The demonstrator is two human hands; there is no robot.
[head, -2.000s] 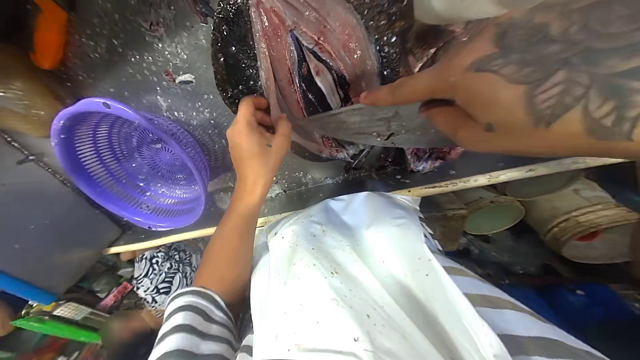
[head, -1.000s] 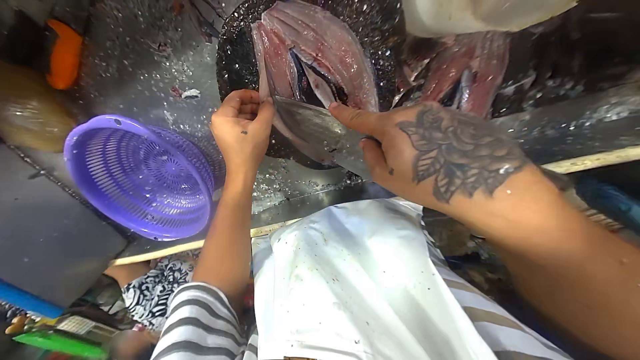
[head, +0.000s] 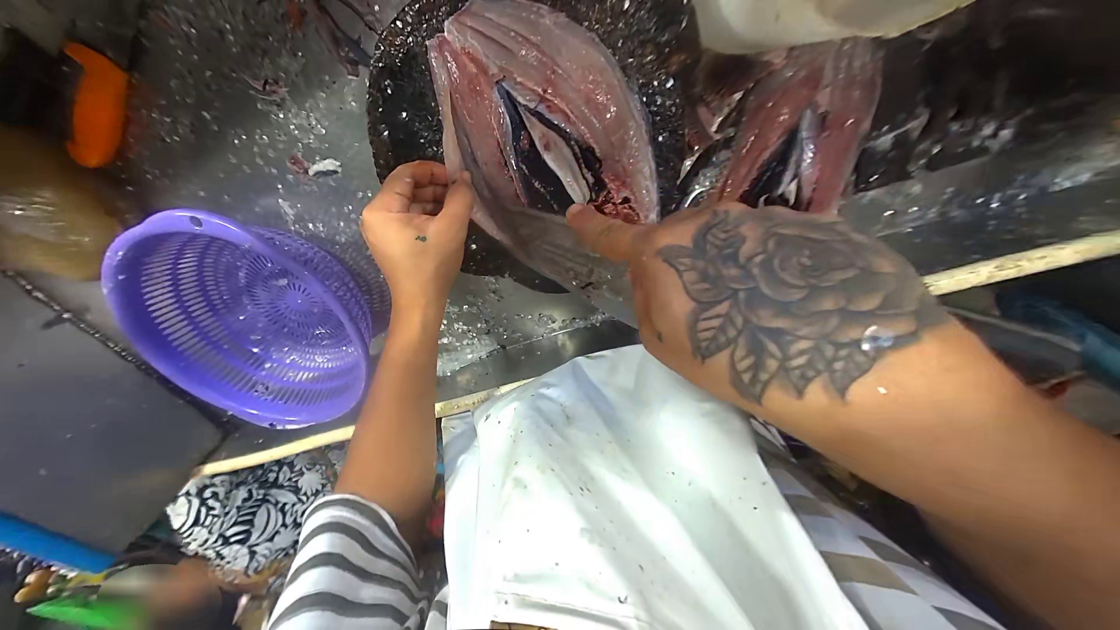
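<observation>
A fish split open (head: pixel 569 96), pink flesh and dark belly lining showing, lies on a round dark chopping block (head: pixel 398 114). My left hand (head: pixel 420 214) pinches the thin left edge of the fish between thumb and fingers. Across the near end of the fish lies a wide knife blade (head: pixel 564 254), wet and greyish. My right hand (head: pixel 752 289) is closed around the knife at the blade's right end, its index finger stretched along the top of the blade; the handle is hidden under the hand. Another opened fish (head: pixel 809 122) lies to the right of the block.
A purple plastic colander (head: pixel 236 315) stands left of my left forearm. A whitish container (head: pixel 814 22) is at the top right. A pale rail (head: pixel 1024 262) runs along the near edge of the wet metal table (head: pixel 332 210). Fish scraps (head: pixel 315 166) lie left of the block. An orange object (head: pixel 96 105) is farther left.
The knife and my right hand have shifted toward the near end of the fish, which now shows more of its opened inside. My left hand still holds the fish's left edge.
</observation>
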